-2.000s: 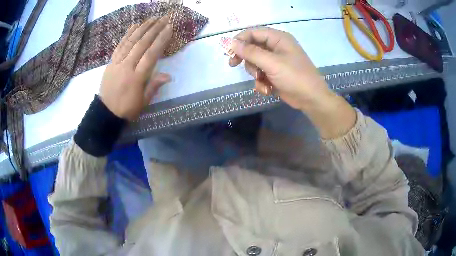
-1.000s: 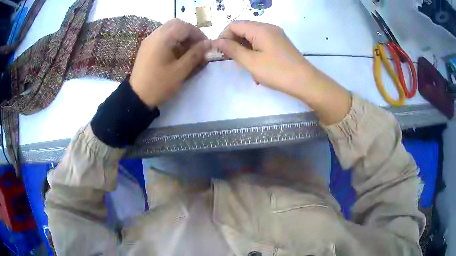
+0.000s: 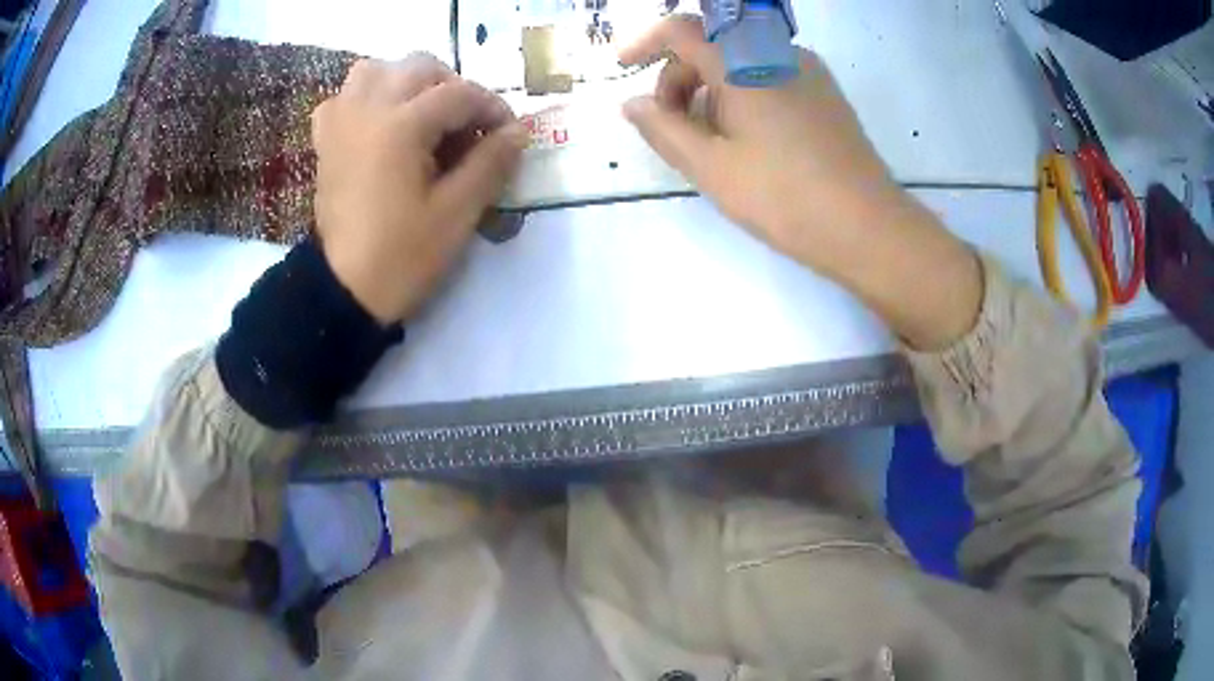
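A brown-grey tweed piece (image 3: 220, 140) lies on the white table at the left. My left hand (image 3: 406, 180), with a black cuff, rests at its right end, thumb and fingertips close together. Red print (image 3: 546, 129) shows beside these fingertips; I cannot tell whether it is on a small label or the machine bed. My right hand (image 3: 786, 166) is partly behind a clear blue machine part (image 3: 759, 51), its thumb and forefinger apart, with nothing visible between them. A small brass-coloured plate (image 3: 539, 59) lies between the hands.
Scissors with yellow and red handles (image 3: 1122, 226) lie at the right, beside a dark red flat object (image 3: 1182, 253). A grey measuring strip (image 3: 599, 428) runs along the front edge. A small dark disc (image 3: 501, 224) sits at the bed's edge.
My hands met at the fingertips one second ago and are now apart, the right one by the blue machine part. Earlier, my right hand held a small red-marked piece. The view has shifted.
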